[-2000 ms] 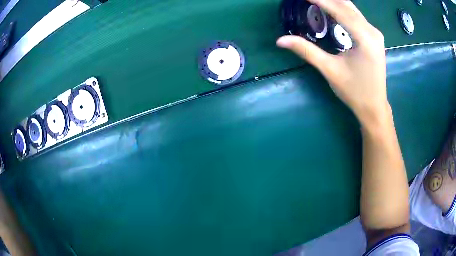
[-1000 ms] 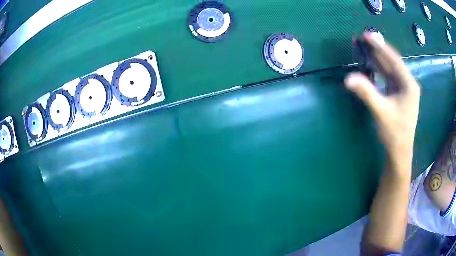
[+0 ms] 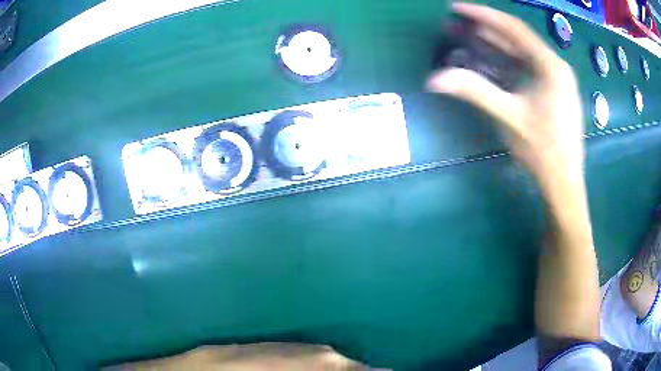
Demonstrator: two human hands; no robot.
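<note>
A four-position plate [image 3: 362, 138] lies along the bench edge in front of me. Its two middle seats hold black-rimmed disc parts [image 3: 223, 159]; the right end is bare, and glare hides whether the left end holds a disc. A single disc [image 3: 309, 54] lies behind the plate. My right hand [image 3: 507, 80], blurred, is right of and beyond the plate, thumb and fingers around dark disc parts [image 3: 475, 61]; their number is unclear. A strip of bare skin, apparently my left hand or forearm [image 3: 246, 359], is cut off by the bottom edge; no fingers can be made out.
A loaded plate [image 3: 47, 196] is cut off at the left edge, with a pale piece behind it. Several loose discs [image 3: 600, 110] lie at the right, near a blue bin [image 3: 583, 9] and a red bin [image 3: 627, 18]. Another person's tattooed arm [image 3: 641, 279] is at the right edge.
The earlier fully loaded plate is out of its former place, and a partly filled plate lies at centre. My left arm has come in at the bottom middle. My right hand has moved left.
</note>
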